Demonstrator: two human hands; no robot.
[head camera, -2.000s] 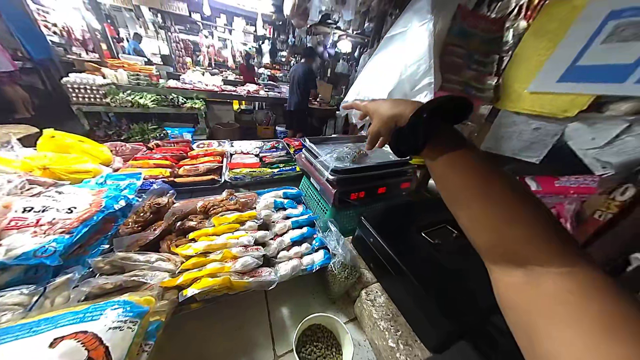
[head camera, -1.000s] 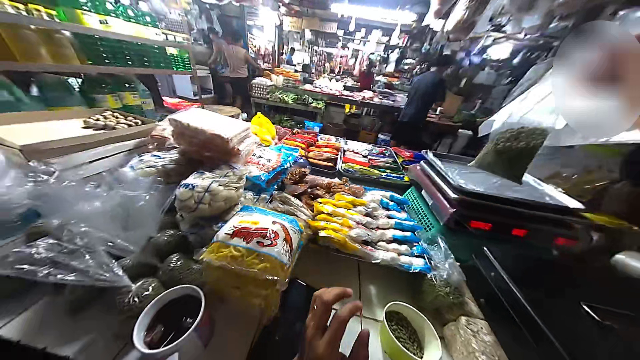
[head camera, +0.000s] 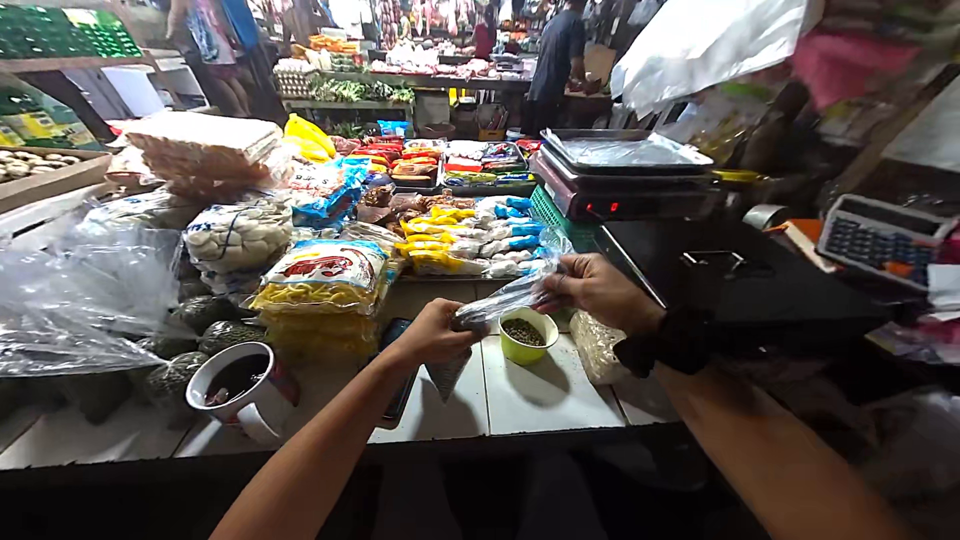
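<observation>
My left hand (head camera: 439, 334) grips a clear plastic bag (head camera: 501, 301) near its filled lower end, which hangs as a dark pointed corner below the fingers. My right hand (head camera: 592, 289) holds the upper end of that bag, so the plastic is stretched between both hands. Just beneath the bag stands a light-green cup (head camera: 527, 352) of small greenish beans or seeds on the white tiled counter. A digital scale (head camera: 630, 202) with red digits and a metal tray is beyond my right hand. Under my left forearm lies a dark phone (head camera: 397, 397), partly covered.
A mug of dark liquid (head camera: 259, 412) stands near the counter's front edge, beside noodle packs (head camera: 322, 289). Packed sausages (head camera: 472, 240) lie behind the hands. Right are a filled clear bag (head camera: 596, 349), a black box (head camera: 742, 277) and a calculator (head camera: 881, 240). A person (head camera: 555, 60) stands far back.
The filled bag, on the scale's tray one second ago, is now between my hands over the counter. The scale's tray no longer holds it. The view has swung between frames.
</observation>
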